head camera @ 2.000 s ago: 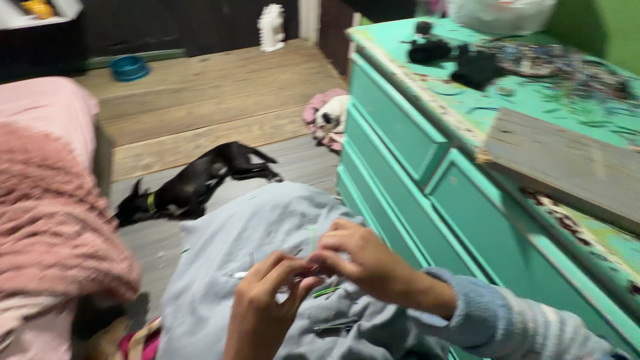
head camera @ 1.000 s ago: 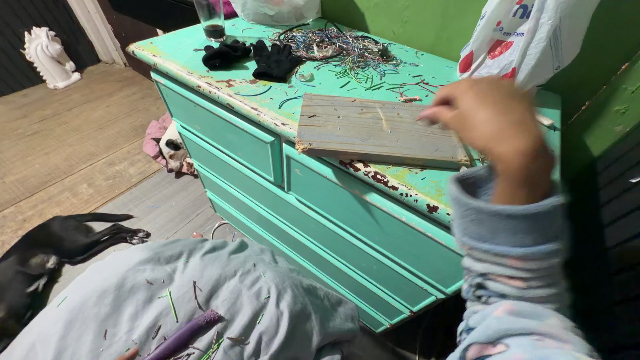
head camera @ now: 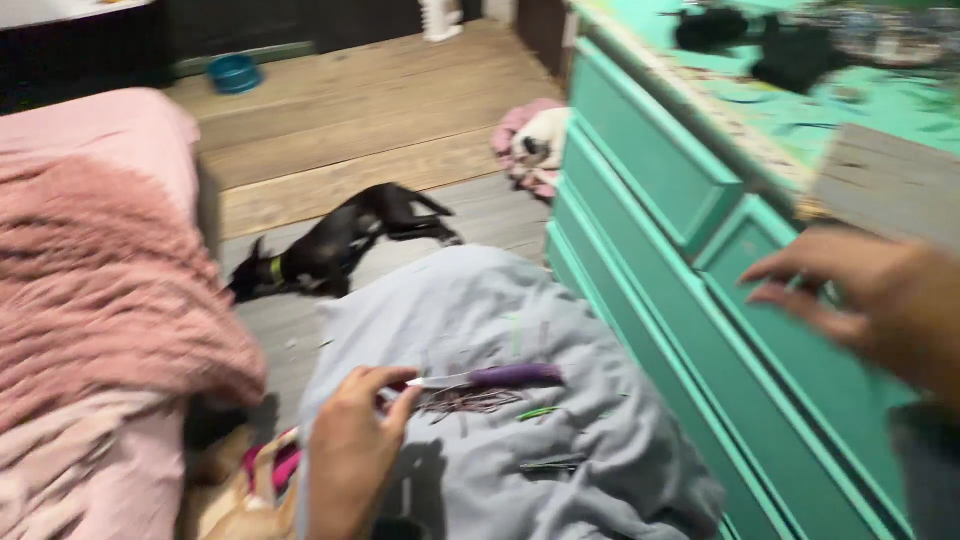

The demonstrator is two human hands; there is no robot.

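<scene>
A purple-handled knife [head camera: 517, 375] lies on the grey cloth [head camera: 480, 300] over the lap, its short blade pointing left. My left hand [head camera: 360, 435] is at the blade's tip, thumb and forefinger close together; whether anything is pinched between them is unclear. Beneath the knife is a pile of thin dark wire pieces [head camera: 480, 403], with green pieces [head camera: 538, 412] to its right and a small dark bundle [head camera: 553, 466] lower down. My right hand [head camera: 840, 292], blurred, is raised in front of the dresser's drawers, fingers curled with a gap to the thumb and nothing visible between them.
A turquoise dresser [head camera: 645, 157] stands at right, bearing a grey wooden board [head camera: 885, 180], black gloves [head camera: 795, 52] and a wire tangle [head camera: 892, 37]. A black dog [head camera: 345, 232] lies on the floor; a white-and-black animal [head camera: 544, 142] rests by the dresser. A pink-covered bed [head camera: 97, 262] is at left.
The view has swung from the dresser top back to the lap. My right hand, over the board one second ago, is now in front of the drawers. Two seconds ago both hands were together over the cloth.
</scene>
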